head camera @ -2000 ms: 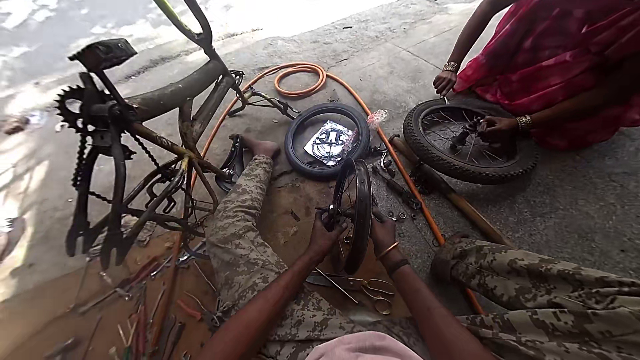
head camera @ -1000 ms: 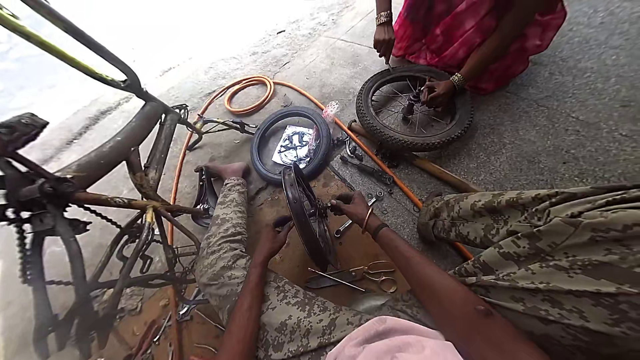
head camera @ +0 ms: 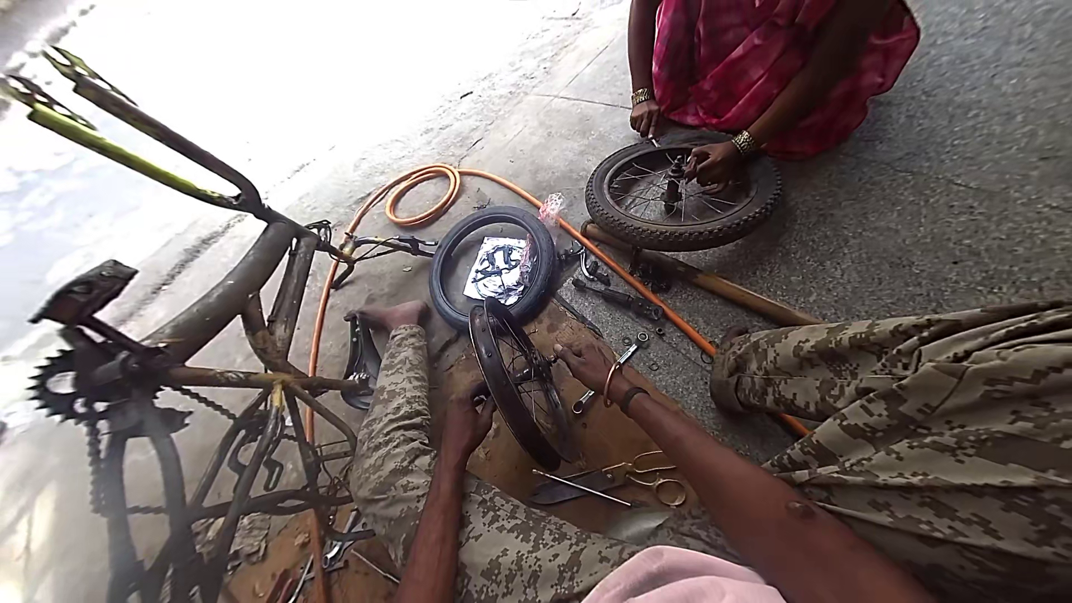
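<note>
A small spoked bicycle wheel rim [head camera: 512, 387] without a tyre stands upright between my hands. My left hand [head camera: 469, 419] is at the left end of its axle, fingers curled round it. On the other side, my right hand [head camera: 586, 364] has its fingertips at the axle's right end. Just beyond the rim lies a black tyre [head camera: 442, 289], with a printed sheet bearing small parts [head camera: 500, 268] inside its ring. Combination spanners [head camera: 624, 356] lie right of the rim. Nearer my lap are scissors with gold handles [head camera: 668, 491], a thin metal rod [head camera: 582, 487] and a dark flat blade [head camera: 557, 492].
A bicycle frame [head camera: 222, 310] with chain and pedal fills the left. An orange hose [head camera: 479, 174] curves across the ground past a wooden pole [head camera: 737, 297]. Another person's hands work on a wheel with a knobbly tyre [head camera: 603, 222] at upper right. More tools [head camera: 335, 548] lie lower left.
My left hand was lower and apart from the axle a second ago; now it is at its left end. The view has swung to the right since the first frame.
</note>
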